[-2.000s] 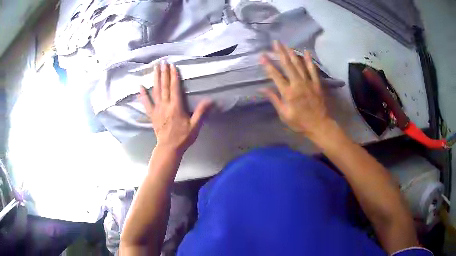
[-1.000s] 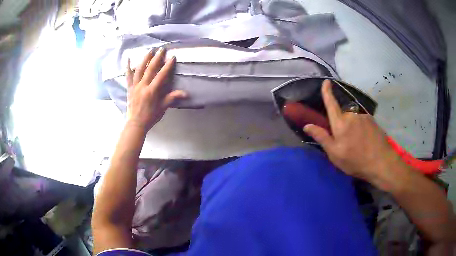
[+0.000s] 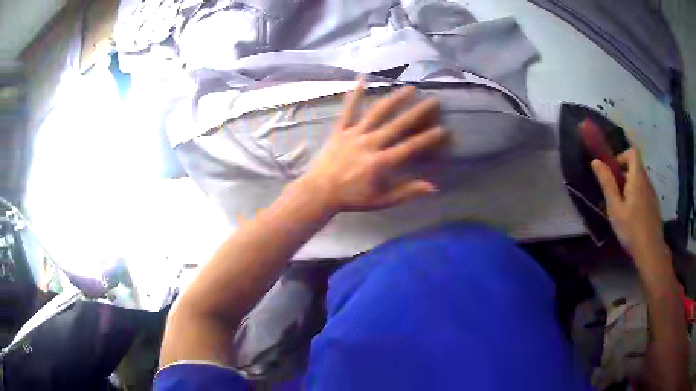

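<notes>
A grey garment piece lies across the pressing table, wrinkled at its left part and smoother at right. My left hand is over its middle with the fingers spread, palm down, slightly blurred, holding nothing. The iron, dark and pointed with a red-brown handle, is on the table's right side, to the right of the garment piece. My right hand is on the iron's handle. The thumb and fingers are around the handle's near end.
Crumpled grey pieces lie at the far side of the table. Flat, darker grey layers are at the far right edge. A grey cloth bundle is below the table's front edge. A bright light glares at left.
The iron has moved from the garment's right part to the table's right side with my right hand. My left hand has moved right, to the garment's middle. The seam lines now look covered or wrinkled.
</notes>
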